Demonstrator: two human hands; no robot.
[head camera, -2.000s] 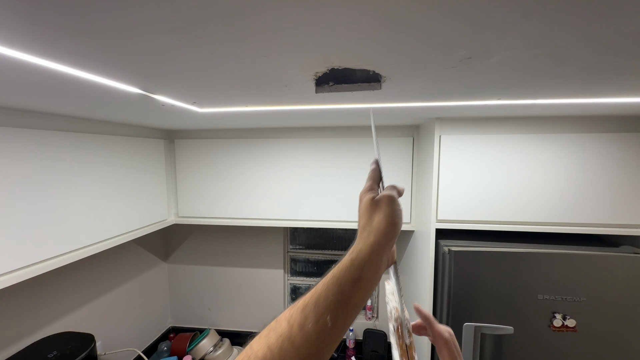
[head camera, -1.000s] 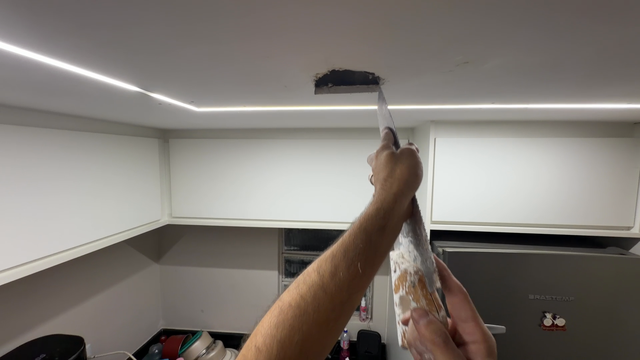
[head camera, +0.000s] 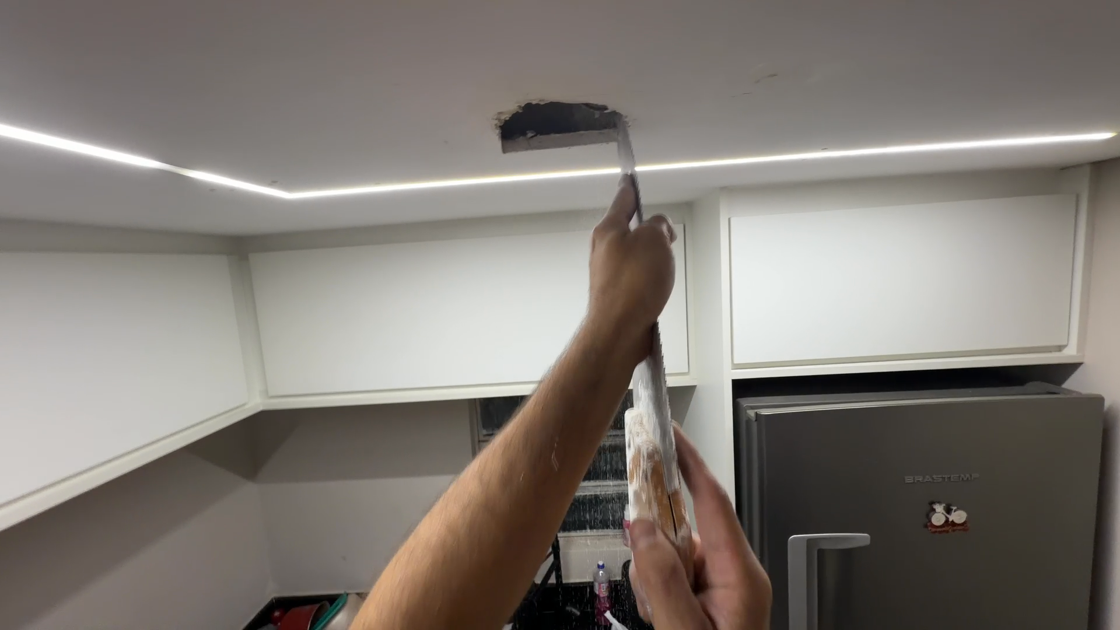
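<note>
A handsaw (head camera: 652, 385) with a toothed metal blade and a worn wooden handle stands nearly upright, its tip at the right edge of a ragged hole (head camera: 560, 122) in the white ceiling. High on the blade, just below the ceiling, my left hand (head camera: 632, 258) grips it with the thumb pointing up. My right hand (head camera: 700, 560) holds the paint-spotted wooden handle at the lower right. White dust falls below the blade. My left forearm crosses the middle of the view.
A lit LED strip (head camera: 455, 181) runs along the ceiling just in front of the hole. White wall cabinets (head camera: 472, 315) line the back and left. A grey refrigerator (head camera: 927, 437) stands at the right. A bottle (head camera: 601, 586) and a red container (head camera: 302, 617) are below.
Two seconds ago the saw's tip was below the LED strip; now it is at the hole's right edge. My right hand has closed on the handle. Falling dust now shows.
</note>
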